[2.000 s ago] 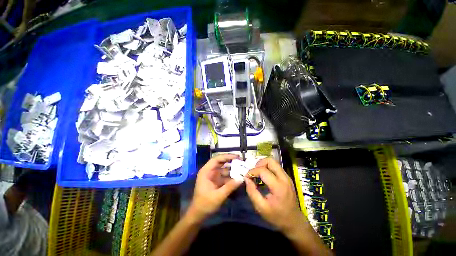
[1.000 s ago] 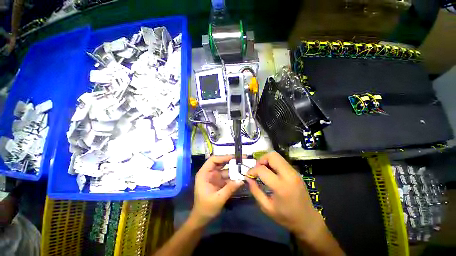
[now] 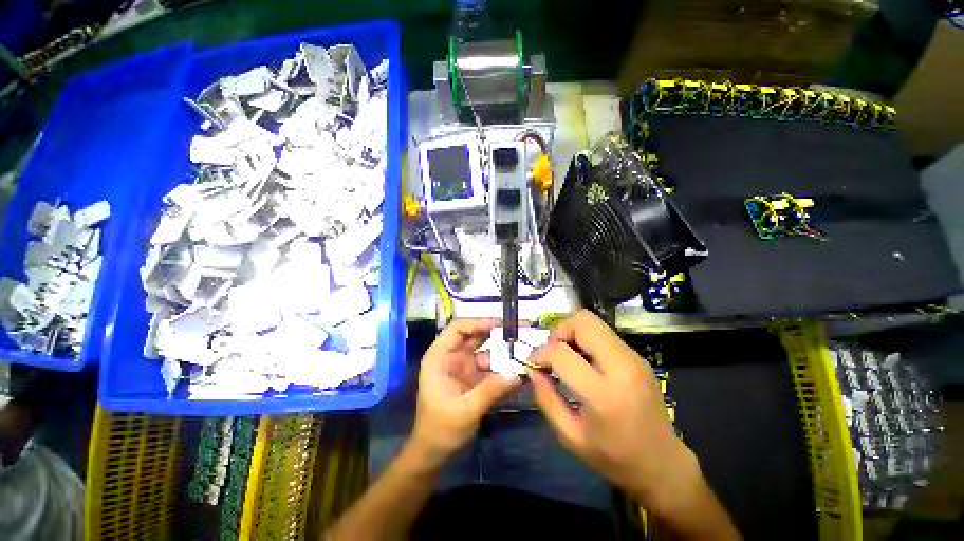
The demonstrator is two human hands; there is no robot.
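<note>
A white plastic housing (image 3: 505,353) is held under the dark slim soldering iron (image 3: 510,285), whose tip reaches down to it. My left hand (image 3: 457,386) grips the housing from the left between thumb and fingers. My right hand (image 3: 592,386) is at the housing's right side, with thumb and forefinger pinched on a thin yellowish lead wire (image 3: 526,365) at the housing. Whether the iron's tip touches a contact is too small to tell.
Blue bin (image 3: 393,317) with heaped white housings at left, smaller heap beyond. Soldering station (image 3: 450,174) and solder reel (image 3: 489,79) ahead. Black fan (image 3: 597,222) right of it. Black foam sheet (image 3: 835,264) bears a circuit board (image 3: 777,217). Yellow crates (image 3: 835,423) below; blister trays (image 3: 888,423) far right.
Since the first frame, the housing and both hands have come under the iron's tip. Since the second, the hands have hardly moved; the view has shifted slightly.
</note>
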